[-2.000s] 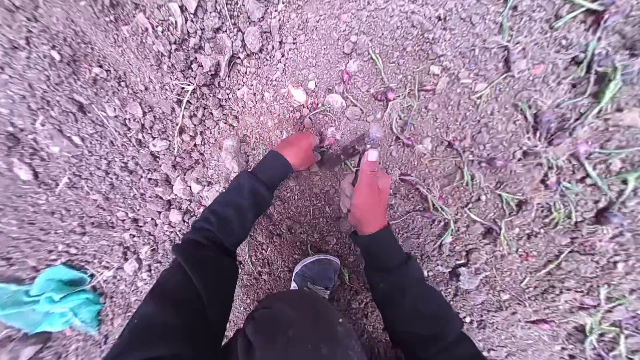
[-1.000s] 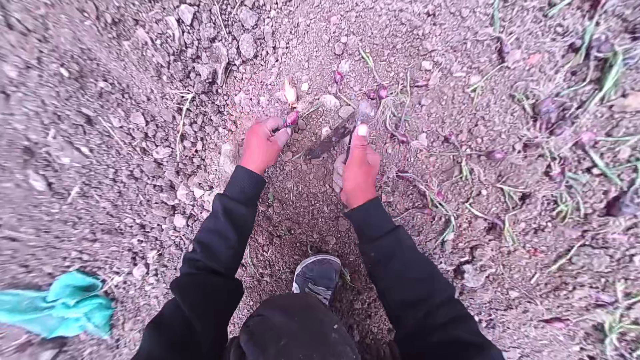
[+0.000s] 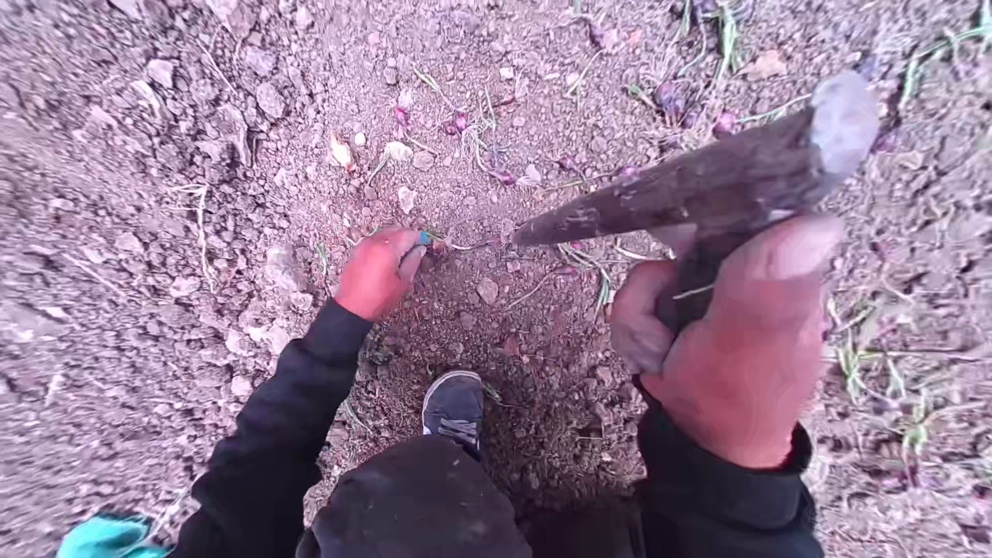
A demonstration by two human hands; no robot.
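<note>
My right hand (image 3: 736, 349) is closed around the dark handle of a pick-like digging tool (image 3: 682, 186), raised near the camera. The tool's pointed end faces left, and a pale, worn end is at the upper right. Down at the soil, my left hand (image 3: 380, 271) has thumb and fingers pinched by a thin stem; a small blue-green bit shows at the fingertips. Whether it grips the stem is unclear. Small red onions (image 3: 457, 122) with green leaves lie on the ground ahead of both hands.
Loose, stony soil (image 3: 263, 194) surrounds me. More onion plants (image 3: 728, 124) lie along the right side. A pale onion-like piece (image 3: 341, 152) rests ahead of my left hand. My shoe (image 3: 453, 407) is on the soil below, and a green cloth or bag (image 3: 112, 536) is at the lower left.
My right hand has lifted the digging tool from the soil up toward the camera. The red onion seen in my left hand one second ago no longer shows there.
</note>
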